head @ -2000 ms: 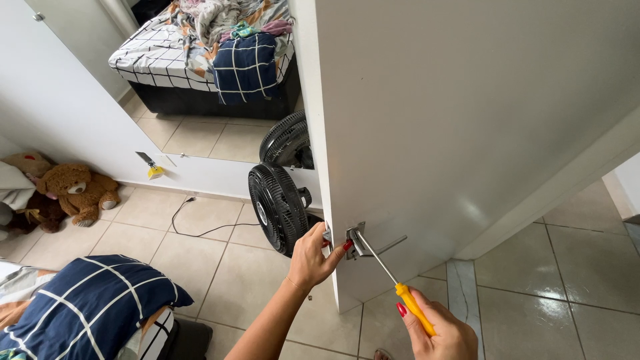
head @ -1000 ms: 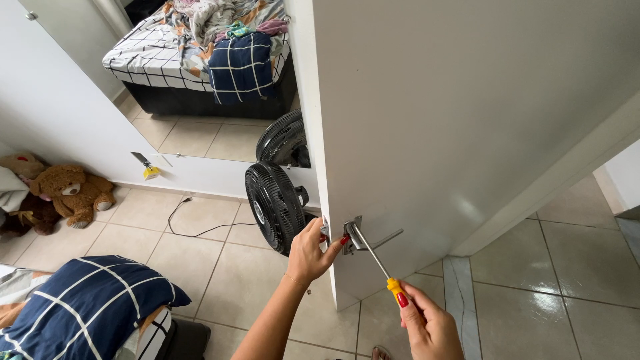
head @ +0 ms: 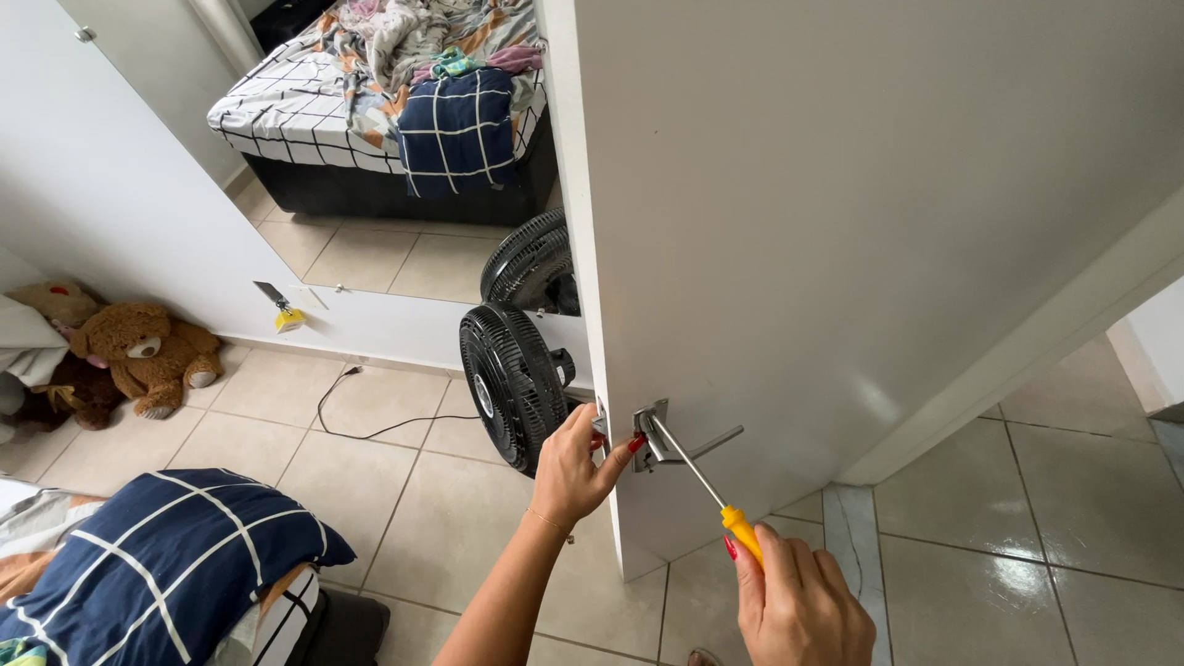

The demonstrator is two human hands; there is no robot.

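A metal door handle with its plate [head: 652,435] sits near the edge of a white door [head: 795,185]. My left hand [head: 575,462] pinches the handle fitting across the door's edge, the thumb on the plate side and the fingers on the far side. In my right hand [head: 800,592] is the yellow grip of a screwdriver [head: 708,481]. Its shaft slants up and left, and the tip is at the handle plate; whether it sits in a screw is too small to tell. The lever [head: 717,444] points to the right.
Behind the door edge stands a black fan [head: 513,388], its cord [head: 398,437] lying on the tiled floor. A mirror [head: 361,250] hangs on the wall. A bed with a blue checked pillow [head: 176,564] is at lower left, teddy bears [head: 143,356] beyond it. A doorway threshold [head: 856,536] lies at right.
Over the last second or two, my right hand has shifted and turned slightly on the screwdriver's grip. The left hand stays at the handle fitting.
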